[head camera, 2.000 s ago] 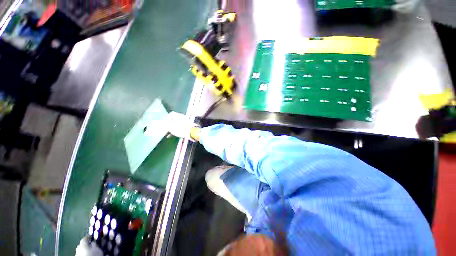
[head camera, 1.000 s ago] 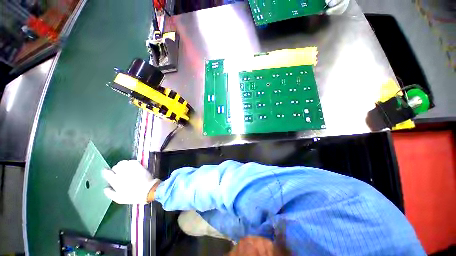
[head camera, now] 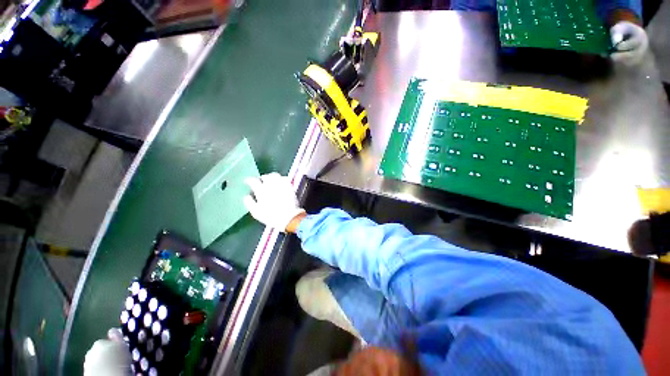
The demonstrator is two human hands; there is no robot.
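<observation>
A pale green cover plate with a small dark hole lies on the green belt. My right hand, in a white glove, is at its right edge with fingertips touching it; whether they grip it is unclear. Below the plate, a black carrier holds a green circuit board with rows of pale-topped capacitors. My left hand, also gloved, is beside the capacitors, blurred and cut off by the bottom edge; its fingers cannot be made out.
A yellow-black taped device stands at the belt's right edge. A deep green panel with a yellow strip lies on the steel bench. Another person's gloved hand holds a green board. A pale rail borders the belt.
The view swung right and back left. My right hand, earlier overlapping the plate more, is now at its edge. My left hand and the capacitors are back in view after being out of the middle frame.
</observation>
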